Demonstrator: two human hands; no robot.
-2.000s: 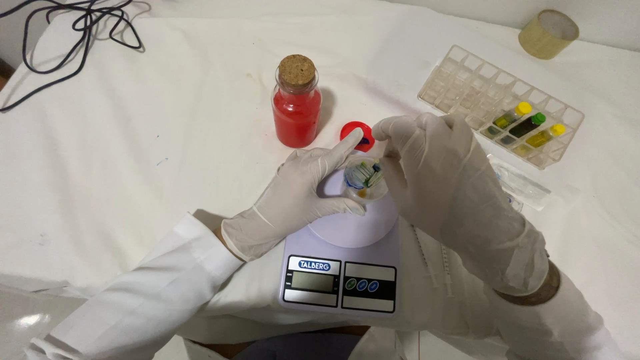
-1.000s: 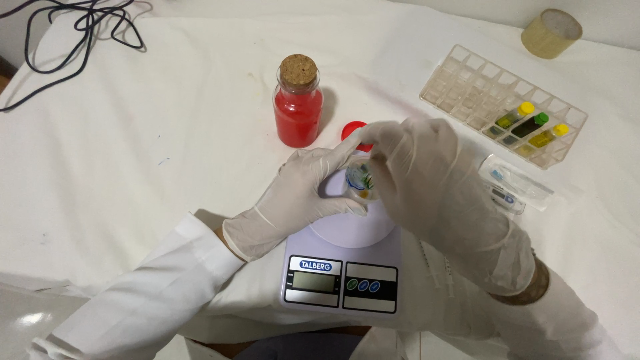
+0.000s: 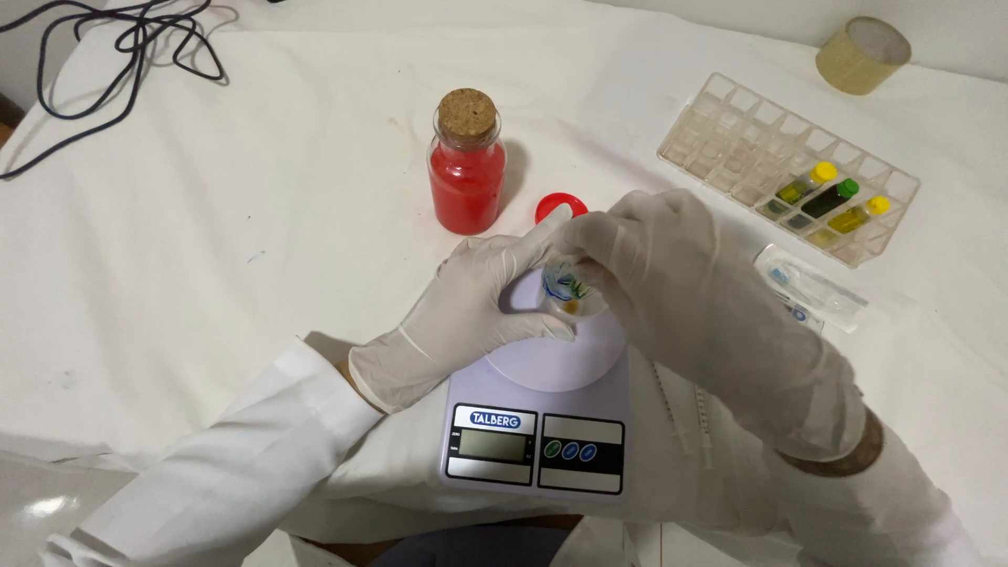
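A small clear cup [image 3: 573,303] with blue, green and orange colouring inside rests on the round plate of a lilac Talberg kitchen scale [image 3: 551,366]. My gloved left hand [image 3: 465,303] curves around the cup's left side, its thumb and fingers on the cup. Over the cup's top right bends my gloved right hand [image 3: 661,268], fingers bunched at the rim; whether they pinch something is hidden. Just beyond my left fingertips lies a red lid [image 3: 561,206], partly covered by them. The scale's display [image 3: 494,445] shows no readable figures.
A cork-stoppered glass bottle of red liquid [image 3: 468,185] stands behind my left hand. At the right are a clear rack [image 3: 740,150] with capped tubes, a packaged item [image 3: 819,287] and a tape roll [image 3: 862,55]. Syringes [image 3: 701,425] lie beside the scale; black cable [image 3: 134,55] coils far left.
My right hand has shifted left over the cup and covers more of it and of the red lid. The packaged item at the right has come more into sight. My left hand stays around the cup.
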